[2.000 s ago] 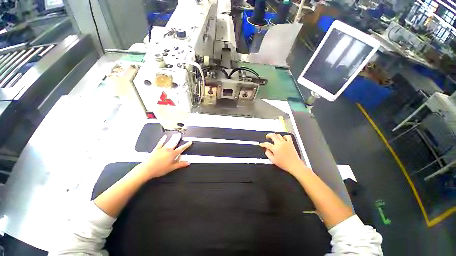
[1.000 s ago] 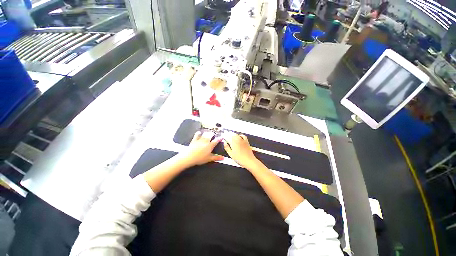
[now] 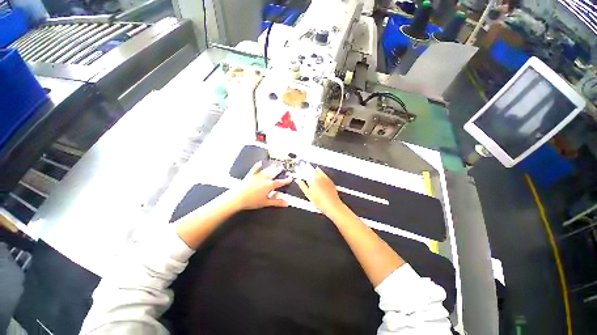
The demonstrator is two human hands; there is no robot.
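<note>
A narrow black strip piece [image 3: 393,208] lies under the sewing machine head [image 3: 291,111], with a thin white line along its middle. A large black fabric panel [image 3: 281,268] covers the near table. White bands of the feed plate [image 3: 373,227] show between the black pieces. My left hand [image 3: 260,188] and my right hand [image 3: 319,188] rest on the strip on either side of the needle area [image 3: 290,163], fingertips close together. Small shiny parts show at the fingertips, but what the fingers touch there is too blurred to tell.
A metal clamp drive [image 3: 373,124] with black hoses stands right of the head. A white-framed control screen [image 3: 527,111] is at the right. Yellow tape [image 3: 427,183] marks the plate's right edge. A roller conveyor [image 3: 85,42] and a blue bin [image 3: 19,98] are at the left.
Since the oldest frame, my right hand has moved left from the strip's right end to the needle area, near my left hand. The view has shifted, with the machine now further right in the picture.
</note>
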